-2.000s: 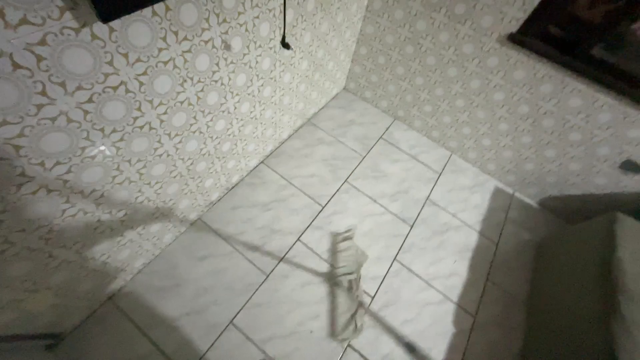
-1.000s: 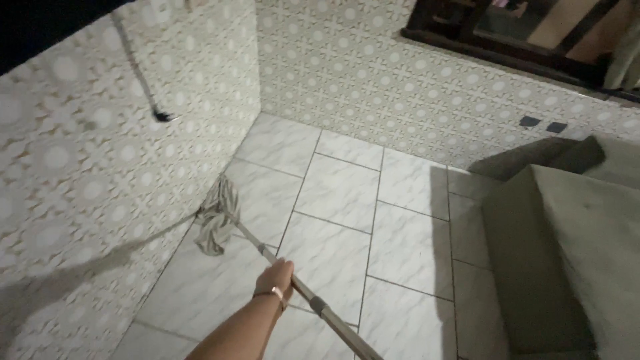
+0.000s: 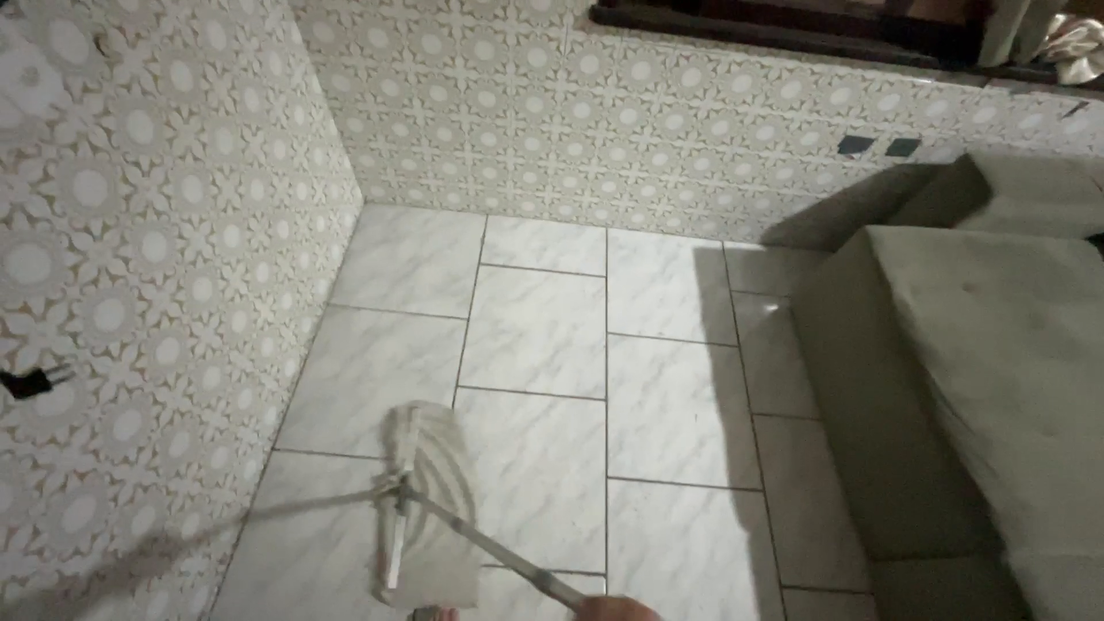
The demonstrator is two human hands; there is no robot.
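A floor squeegee mop with a grey cloth (image 3: 444,509) lies on the pale tiles, left of the middle. Its metal handle (image 3: 509,561) slants down to the bottom edge. There my left hand (image 3: 617,609), only partly in the picture, is closed around the handle; its fingers are mostly cut off. My right hand does not show.
Patterned tile walls (image 3: 552,129) meet in a corner behind the floor. A grey-green upholstered sofa (image 3: 1018,345) stands at the right. A black plug (image 3: 30,382) hangs by the left wall. A dark window frame (image 3: 776,39) is above two dark wall sockets (image 3: 878,145).
The mop head has moved away from the left wall, and its cloth, bunched a second ago, is now spread out. My left hand, with its forearm visible then, is now at the bottom edge.
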